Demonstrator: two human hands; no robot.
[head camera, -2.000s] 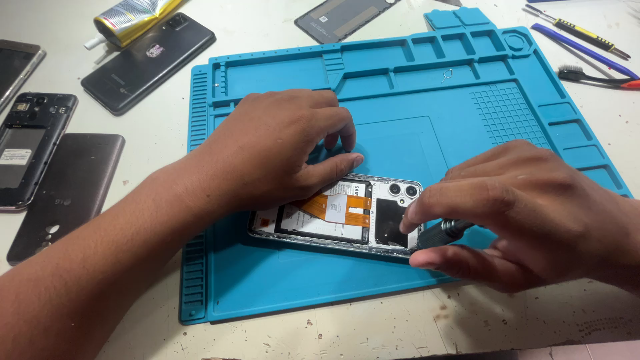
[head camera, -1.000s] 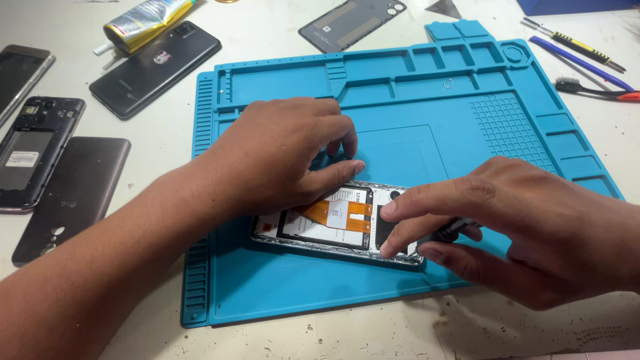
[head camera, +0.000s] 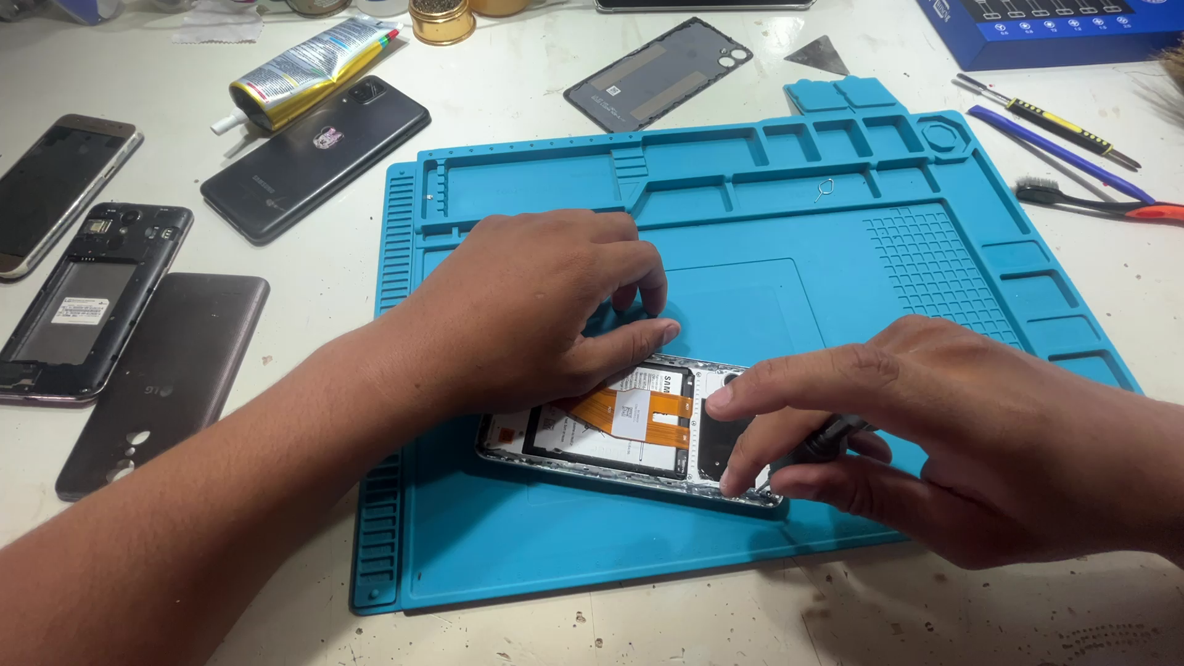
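Observation:
An opened Samsung smartphone (head camera: 601, 462) lies on a blue silicone repair mat (head camera: 555, 555), its battery (head camera: 638, 453) and orange flex cables (head camera: 670, 433) showing. My left hand (head camera: 564, 296) rests over the phone's upper left edge, thumb near the frame, fingers curled; whether it grips the phone is hidden. At the phone's right end, my right hand (head camera: 888, 425) holds a dark-handled tool (head camera: 819, 444), perhaps a screwdriver, between thumb and fingers. Its index fingertip is over the black area beside the battery. The tool's tip cannot be made out.
Several phones and phone parts lie left, among them a black Samsung phone (head camera: 314, 162). Behind the mat are a glue tube (head camera: 305, 69) and a grey back cover (head camera: 657, 74). A yellow-black double-ended tool (head camera: 1054, 120), blue spudger (head camera: 1054, 153) and brush (head camera: 1101, 202) lie right.
My right hand's fingers have shifted over the camera end of the phone; the camera rings that showed two seconds ago are now covered. My left hand has stayed about where it was.

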